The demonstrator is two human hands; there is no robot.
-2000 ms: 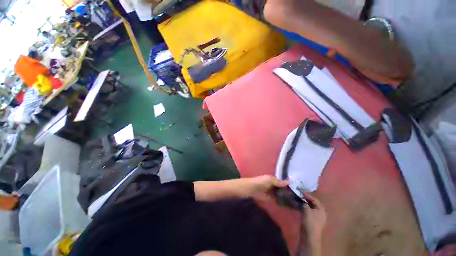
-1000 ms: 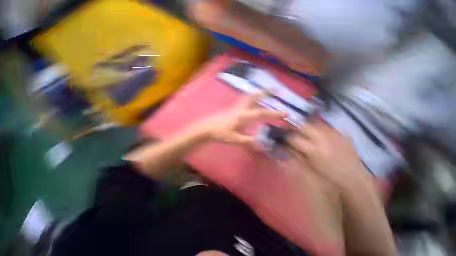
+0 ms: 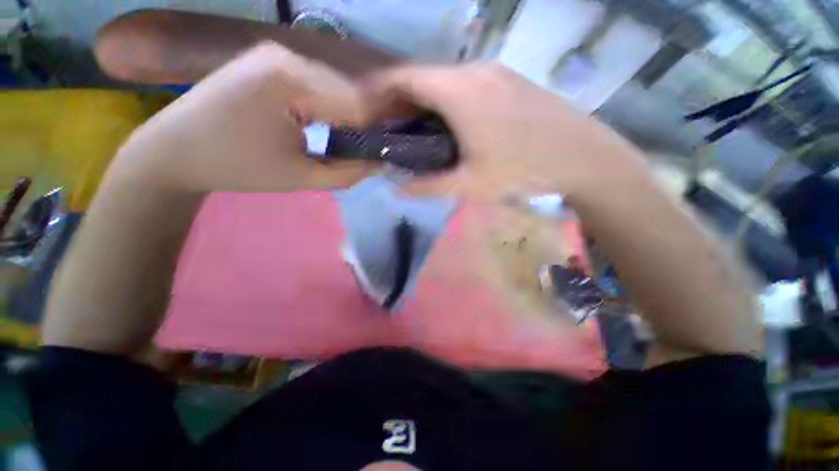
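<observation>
A sleeve (image 3: 385, 221) hangs from my two raised hands, over the pink pressing table (image 3: 253, 276). It is pale blue-white with a dark lengthwise seam strip. Its dark cuff hem (image 3: 405, 147) is at the top, between my hands. My left hand (image 3: 317, 115) grips the hem at its left end, next to a small white patch. My right hand (image 3: 478, 115) curls round the hem's right end. The fingertips are blurred and partly hidden behind the fabric.
The brown padded sleeve board (image 3: 221, 41) lies across the far side, behind my hands. A blurred metallic iron (image 3: 575, 287) is at the table's right edge, near my right forearm. The yellow neighbouring table (image 3: 74, 138) is at the left, with another iron (image 3: 35, 221).
Both hands have risen towards the camera with the sleeve, which now hangs cuff up. The view has swung round, so the iron at the right edge shows.
</observation>
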